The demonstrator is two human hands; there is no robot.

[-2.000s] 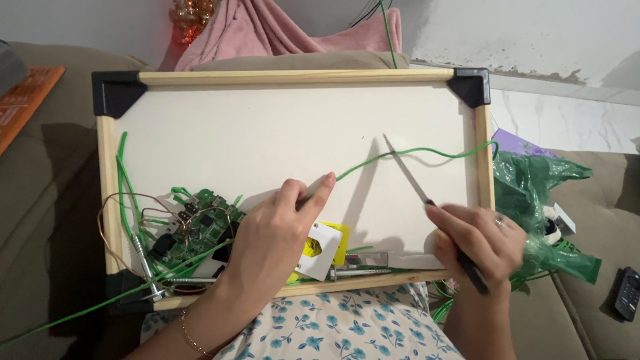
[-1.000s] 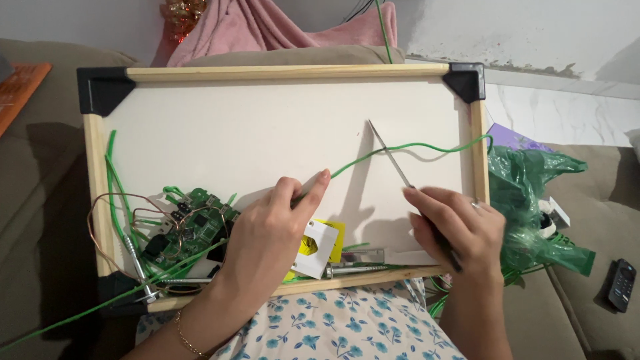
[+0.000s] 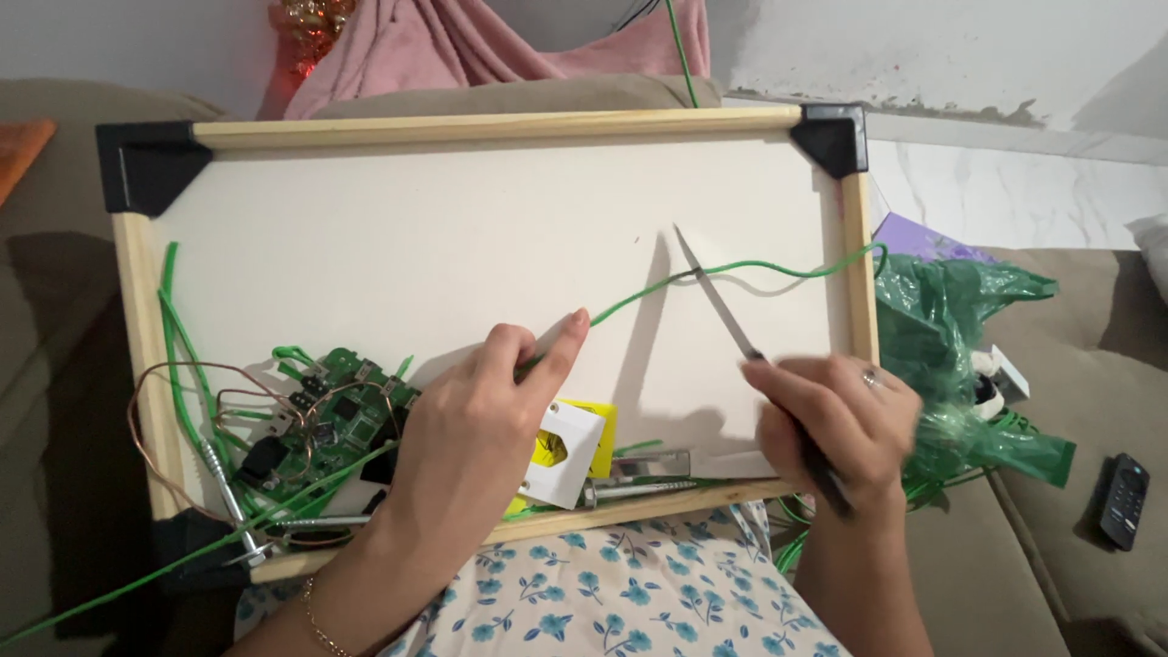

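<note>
My left hand (image 3: 484,411) presses a green wire (image 3: 776,266) onto a white board (image 3: 438,237) framed in wood, its index finger laid along the wire. My right hand (image 3: 835,424) is closed around the black handle of a knife (image 3: 730,319). The thin blade points up and to the left and crosses the wire to the right of my left hand. Left of my left hand lie a green circuit board (image 3: 351,411), copper wire and green wire pieces. A white plate with a hexagonal hole (image 3: 570,470) and a yellow piece (image 3: 604,438) lie between my hands.
Long screws (image 3: 224,484) rest by the lower frame edge, with a clear plastic piece (image 3: 652,465) near the middle. Black corner brackets (image 3: 835,137) cap the frame. Right of it are a green plastic bag (image 3: 949,338) and a remote control (image 3: 1124,502) on the sofa.
The right hand and knife have moved a little relative to the board, and the blade now crosses the wire nearer its tip than two seconds ago. The left hand stays on the wire.
</note>
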